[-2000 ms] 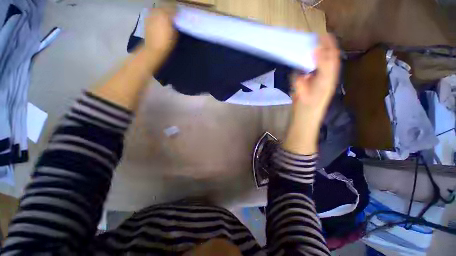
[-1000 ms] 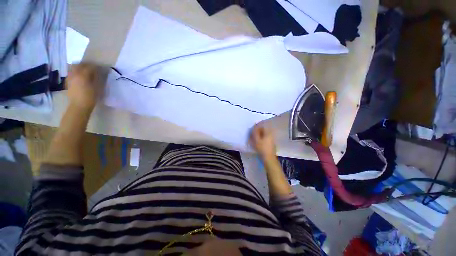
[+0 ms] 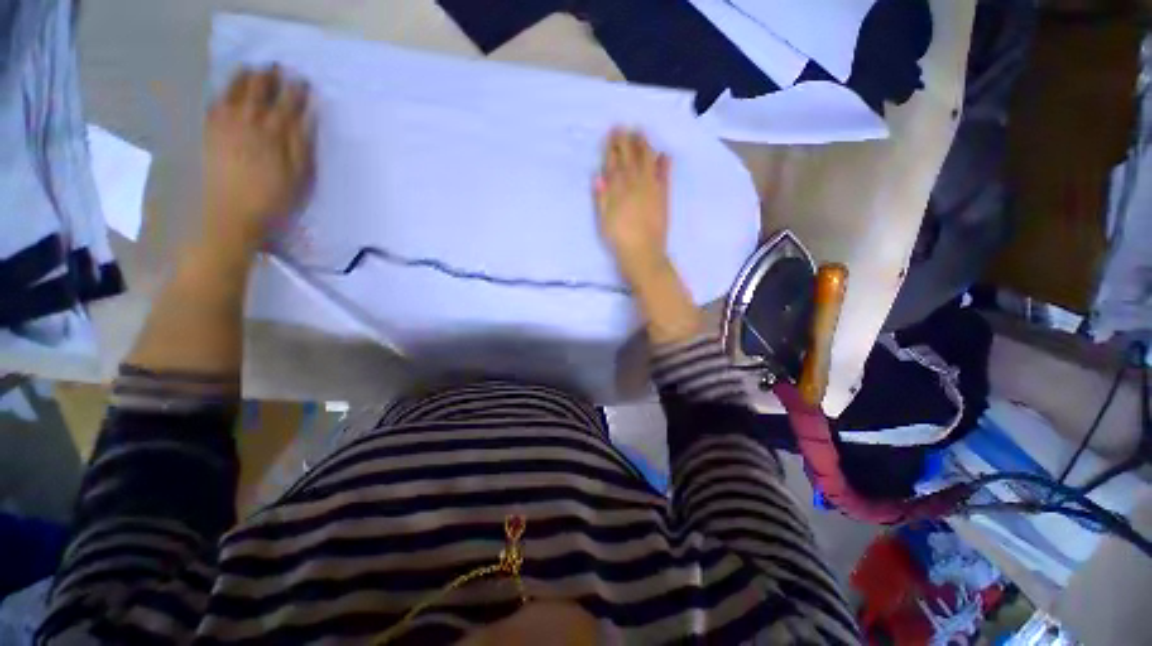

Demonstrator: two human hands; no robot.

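Note:
A large white panel (image 3: 468,164) lies spread on the pale table in front of me, its right end curved. A thin dark wavy line runs along its lower part. The panel's near edge hangs at the table's front edge, with a fold at lower left. My left hand (image 3: 263,145) lies flat on the panel's left end, fingers a little apart. My right hand (image 3: 634,199) lies flat on its right part. The iron (image 3: 777,309), with an orange-brown handle, stands right of the panel, touched by neither hand.
White and black pieces (image 3: 809,107) lie at the back right. A pale pile with dark bands (image 3: 51,189) lies at far left, beside a white paper slip (image 3: 119,177). A maroon wrapped hose (image 3: 828,473) runs from the iron past the table's right corner. Dark fabric hangs beyond.
The panel, earlier lifted and then laid down, now lies flatter and farther from me at its back edge. Both hands have moved from its near side onto its upper surface.

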